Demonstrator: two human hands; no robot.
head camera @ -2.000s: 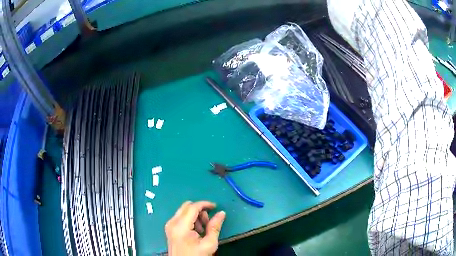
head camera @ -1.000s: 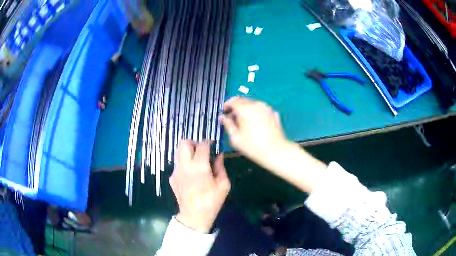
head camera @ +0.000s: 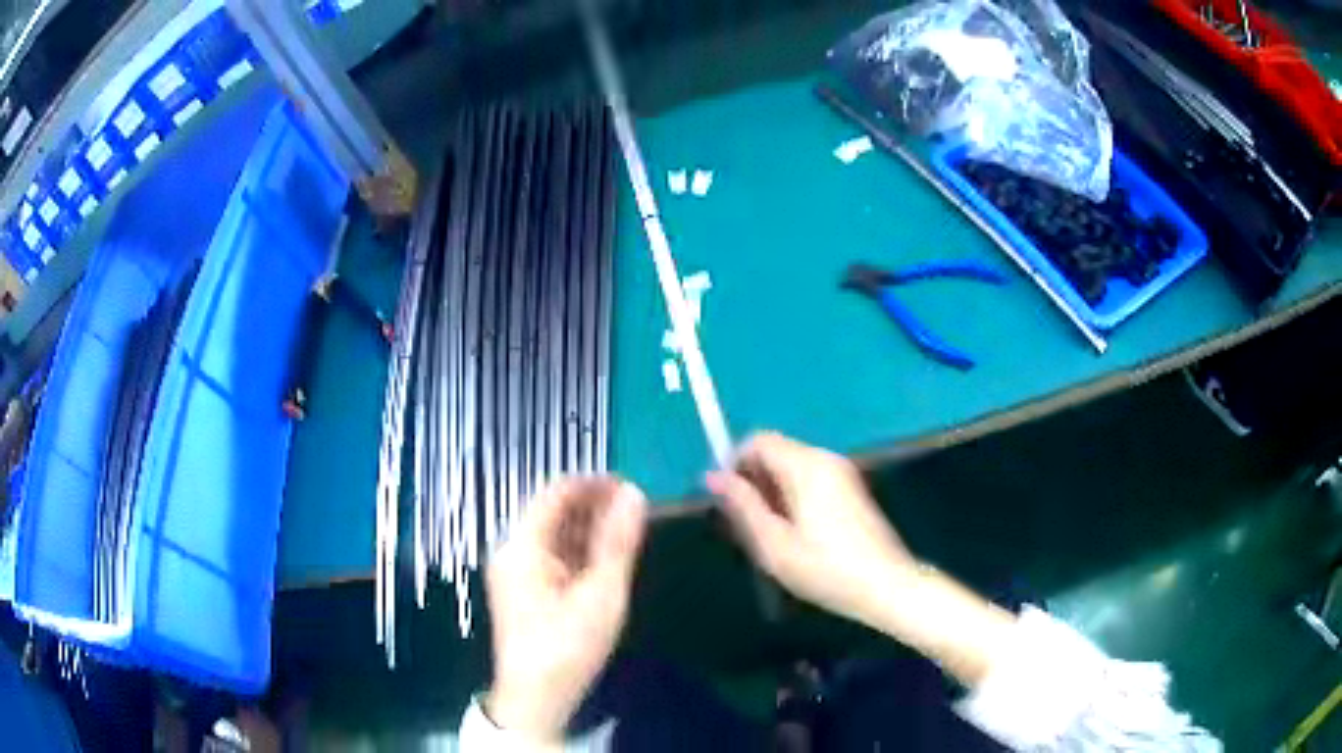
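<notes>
A long slim silver tube (head camera: 665, 265) slants from the top of the view down to my right hand (head camera: 802, 518). My right hand is shut on its near end at the bench's front edge; the tube is slightly blurred. My left hand (head camera: 562, 596) is left of it, fingers curled and apart, in front of the row's near ends, and seems to hold nothing. A row of parallel grey tubes (head camera: 508, 324) lies on the green bench top, near ends overhanging the front edge.
Pliers with blue handles (head camera: 935, 312) lie right of the held tube. Beyond are a thicker tube (head camera: 971, 221), a blue tray (head camera: 1126, 306) of black parts, a plastic bag (head camera: 1001, 88), a black tray (head camera: 1280, 236) and a red tray (head camera: 1303, 88). White scraps (head camera: 689, 181) lie mid-bench. A blue bin (head camera: 221, 441) stands left.
My right hand has moved right and down from the row's edge, now with a tube in it. My left hand has moved slightly down. The view has shifted.
</notes>
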